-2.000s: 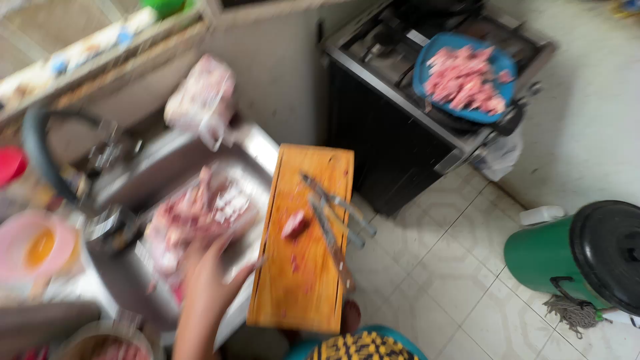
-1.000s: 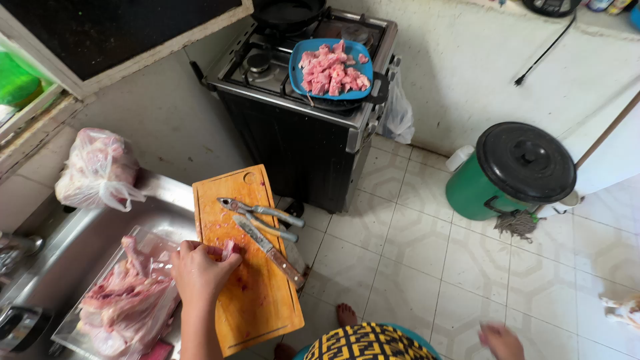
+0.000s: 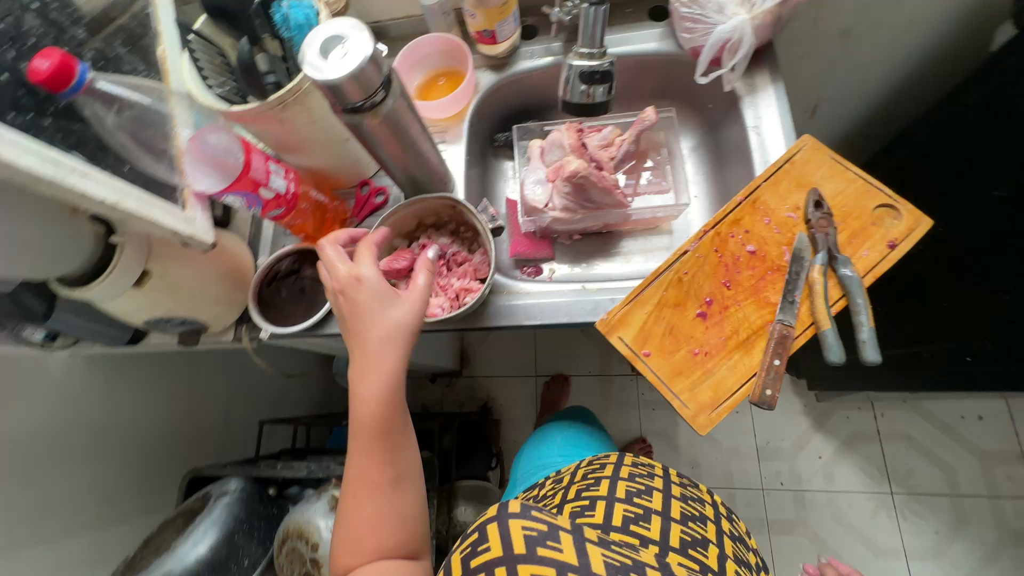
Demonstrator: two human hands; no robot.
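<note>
Over a metal pot [image 3: 480,298] of cut raw meat, my left hand [image 3: 376,280] pinches a piece of raw meat [image 3: 398,262] between thumb and fingers. Only the fingertips of my right hand [image 3: 830,567] show at the bottom edge; whether they hold anything cannot be seen. Raw chicken pieces [image 3: 578,172] lie in a clear plastic tray [image 3: 660,210] in the sink. To the right, a wooden cutting board [image 3: 688,320] with red bits on it carries a wooden-handled knife [image 3: 784,328] and a pair of pliers [image 3: 836,280], side by side.
A small pot with dark contents [image 3: 290,290], a plastic bottle [image 3: 272,180], red-handled scissors [image 3: 368,200] and a steel thermos [image 3: 384,112] stand left of the sink [image 3: 724,120]. A pink cup [image 3: 436,76] is behind. A faucet [image 3: 588,72] overhangs the basin; a bag of raw meat [image 3: 732,24] sits at its corner.
My left hand has moved from the cutting board to the pot, with a piece of meat in its fingers. The view has swung left, and the stove has left it.
</note>
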